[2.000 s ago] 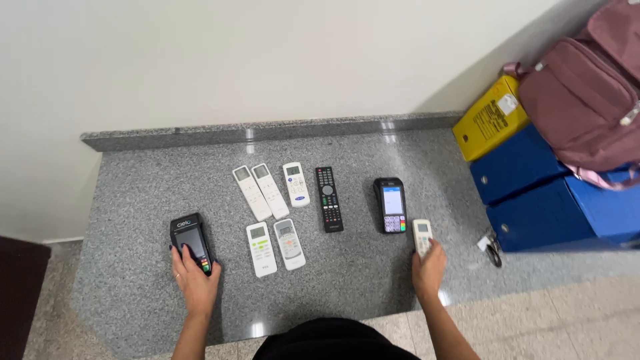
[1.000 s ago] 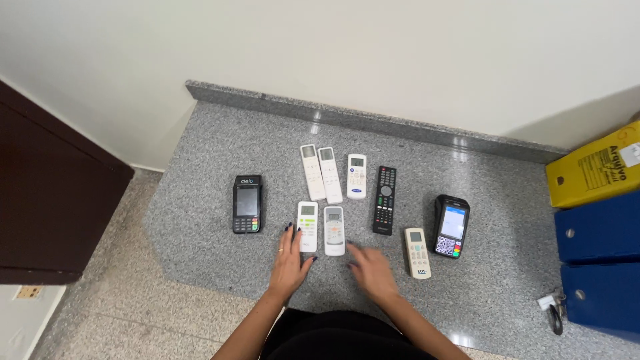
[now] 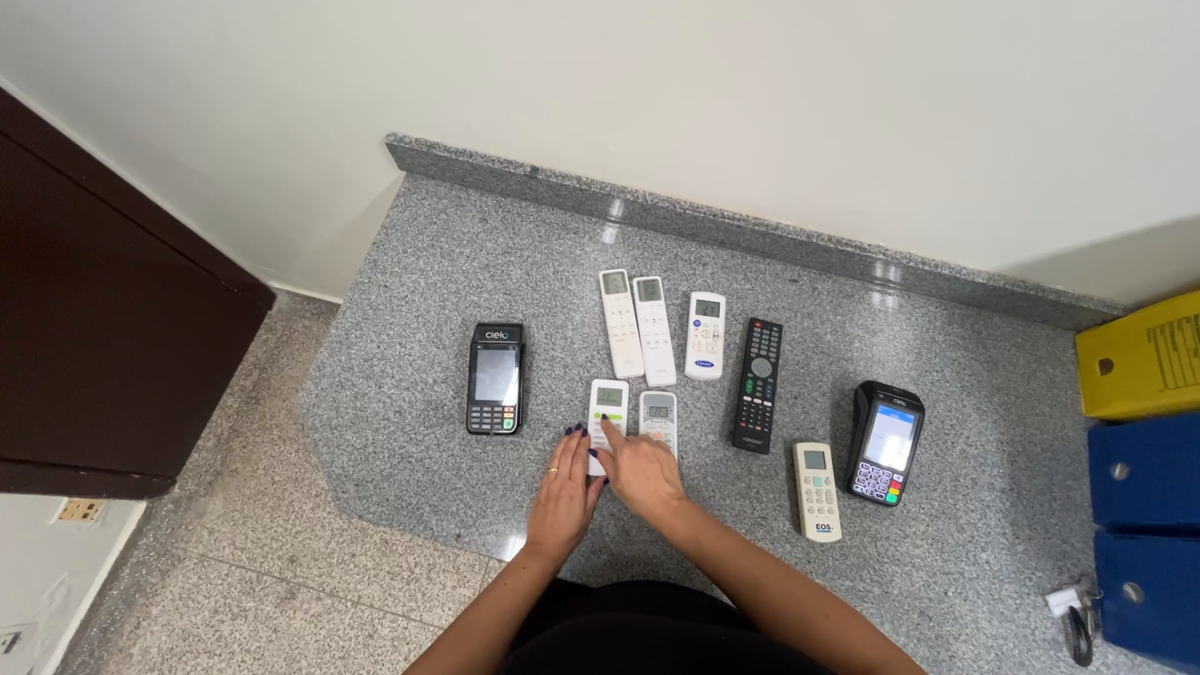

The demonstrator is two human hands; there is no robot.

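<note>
My left hand (image 3: 562, 497) lies flat at the left edge of a white remote with green buttons (image 3: 609, 394). Over that remote reaches my right hand (image 3: 642, 469), its index fingertip on the upper buttons; it partly covers a white-and-grey remote (image 3: 659, 403). Behind them lie two slim white remotes (image 3: 620, 323) (image 3: 654, 330) side by side and a white Carrier remote (image 3: 705, 336). To the right are a black remote (image 3: 757, 384) and a cream remote (image 3: 817, 492). One black card terminal (image 3: 496, 379) lies left of the group, another card terminal (image 3: 886, 442) at the right.
The grey granite counter (image 3: 412, 281) has a raised back edge (image 3: 750, 232) along the wall. At the right stand a yellow file box (image 3: 1139, 361) and blue file boxes (image 3: 1148, 478), with keys on a tag (image 3: 1078, 619) near them. A dark brown door (image 3: 112, 309) is at the left.
My right hand has left the cream remote and come left onto the green-buttoned remote. My left hand has left the left card terminal and is now beside that remote. The view has shifted.
</note>
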